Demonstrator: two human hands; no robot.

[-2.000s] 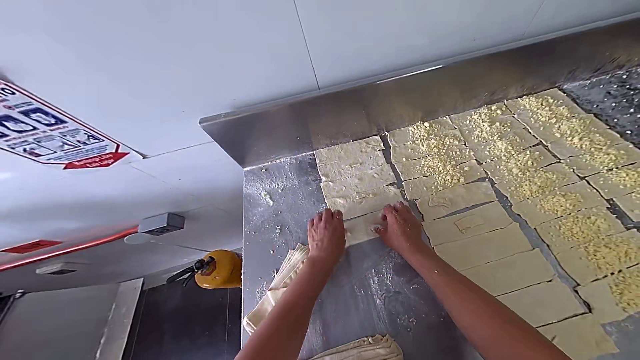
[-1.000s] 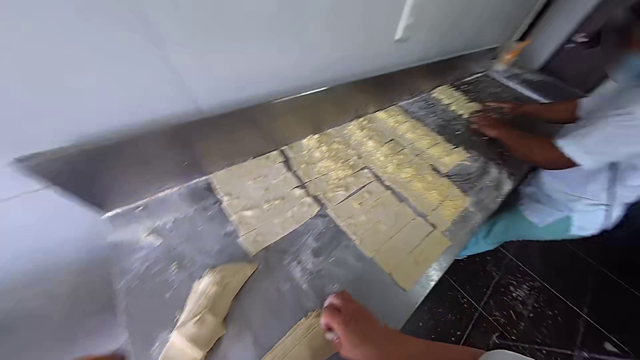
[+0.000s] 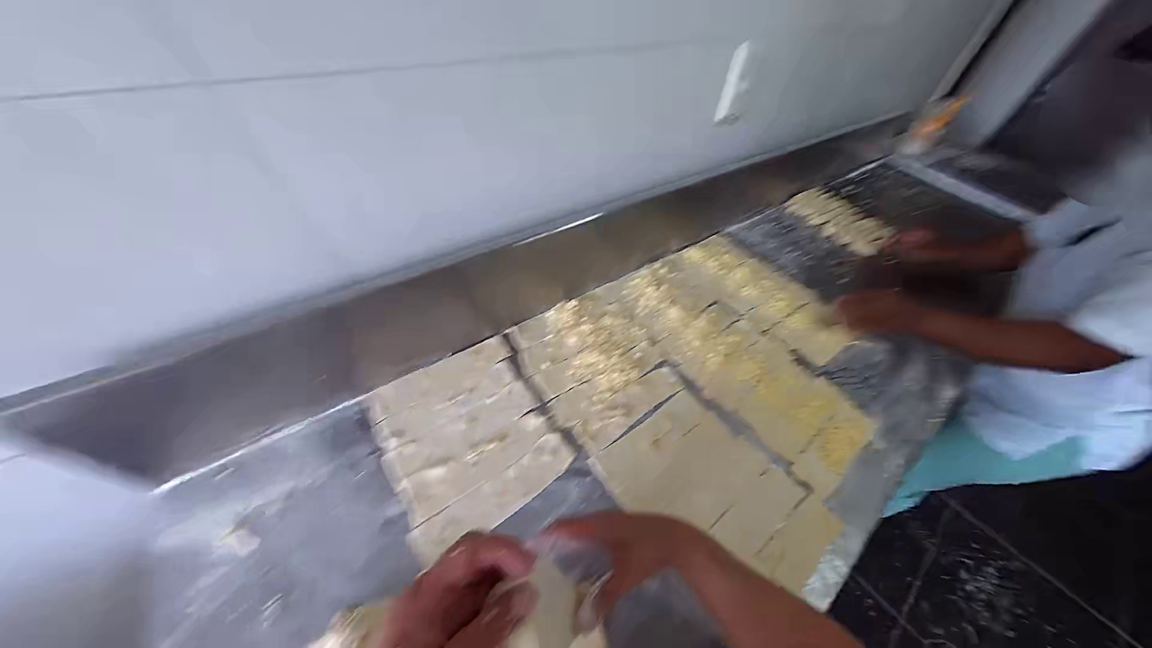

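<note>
Near the bottom middle, my left hand (image 3: 463,585) and my right hand (image 3: 621,549) are close together with a pale strip of dough (image 3: 551,601) between them; both hands are blurred, and the fingers seem to hold it. Beyond them, flat dough rectangles (image 3: 472,432) lie in a column on the floured metal table (image 3: 297,522). To the right are more dough rectangles (image 3: 693,459), and grated cheese-like filling (image 3: 598,346) covers those farther back and right. More dough shows partly under my left hand at the bottom edge.
A metal backsplash (image 3: 414,324) runs along the white wall. At the right, a co-worker's hands (image 3: 877,310) are over the table near a row of dough pieces (image 3: 837,220). The co-worker wears a white garment (image 3: 1053,396). Dark floor tiles (image 3: 990,558) show at the lower right.
My hands have come together around a dough strip; a second ago my right hand was at a dough stack, apart from my left. The view has swung right since the first frame.
</note>
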